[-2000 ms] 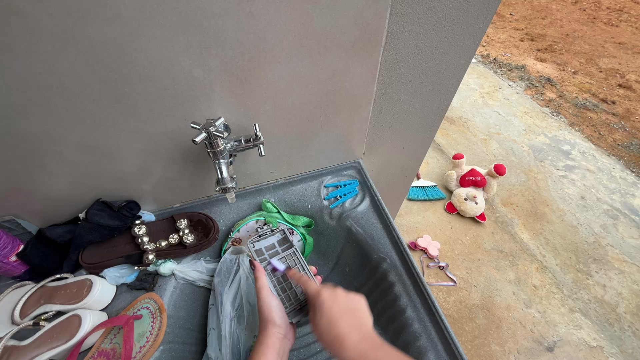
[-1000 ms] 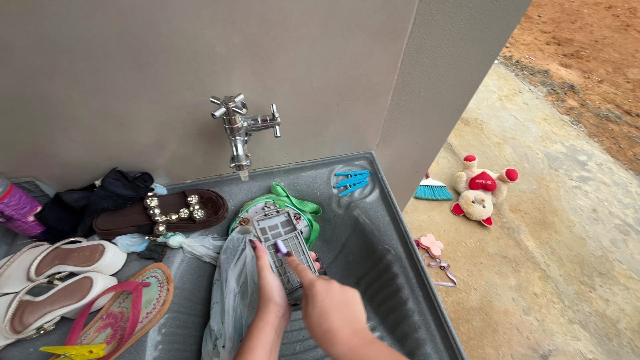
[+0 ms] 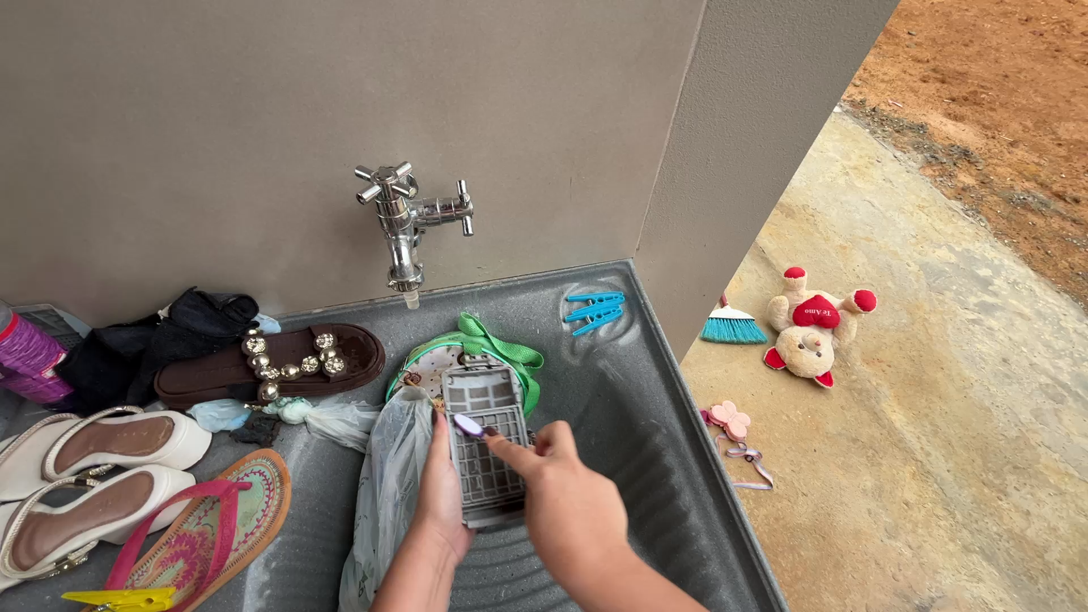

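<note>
My left hand (image 3: 444, 501) grips a grey plastic grid panel (image 3: 483, 455) by its left edge and underside, tilted over the grey sink. In my right hand (image 3: 569, 501) is a small brush with a white and purple head (image 3: 468, 425), its head against the upper left of the grid and my index finger laid along it; the handle is hidden in the palm. Behind the panel lies a round bag with green straps (image 3: 501, 348). A translucent plastic bag (image 3: 391, 484) hangs to the left of my left hand.
A chrome faucet (image 3: 404, 225) juts from the wall. Blue clothespins (image 3: 595, 312) lie in the sink's corner. Brown sandal (image 3: 204, 374), white sandals (image 3: 110, 506) and a flip-flop (image 3: 229, 518) fill the left. Beyond the sink's rim (image 3: 705, 442), a teddy bear (image 3: 807, 340) and broom (image 3: 733, 327) are on the ground.
My right hand has shifted the brush over the grid, from its upper part to a little lower on the left. My left hand keeps hold of the panel.
</note>
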